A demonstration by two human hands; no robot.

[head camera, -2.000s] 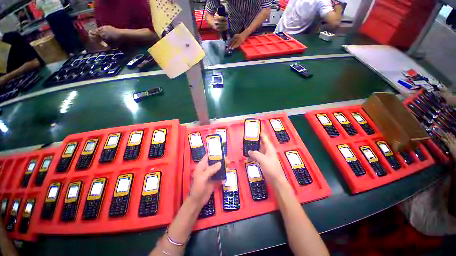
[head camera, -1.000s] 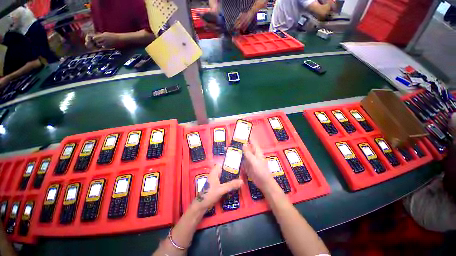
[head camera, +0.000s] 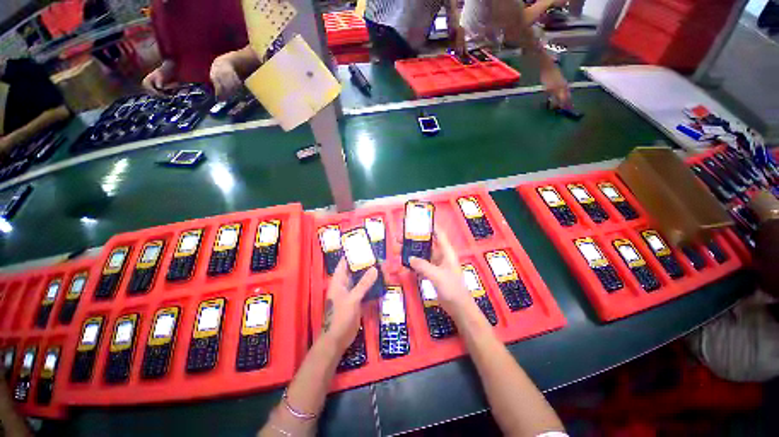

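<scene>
My left hand [head camera: 348, 299] holds a black and yellow keypad phone [head camera: 359, 251] upright, its pale screen facing me, thumb on its lower part. My right hand [head camera: 438, 265] holds a second keypad phone [head camera: 418, 224] by its lower half, thumb near the keys. The two phones are apart, over the centre red phone tray [head camera: 547, 323]. Several phones lie in that tray's recesses, some partly hidden by my hands. Another red phone tray [head camera: 286, 290] full of phones lies to the left.
A grey post [head camera: 331, 162] with yellow cards [head camera: 293, 83] rises behind the centre tray. A right-hand tray [head camera: 617, 305] bears phones and a brown box [head camera: 670, 195]. Loose phones lie on the green belt [head camera: 478, 141]. A person's hand [head camera: 555, 90] touches one. Workers stand opposite.
My hands have moved apart, and the two phones that overlapped are now side by side. The loose phones on the belt have shifted right, and a worker's arm now reaches onto it.
</scene>
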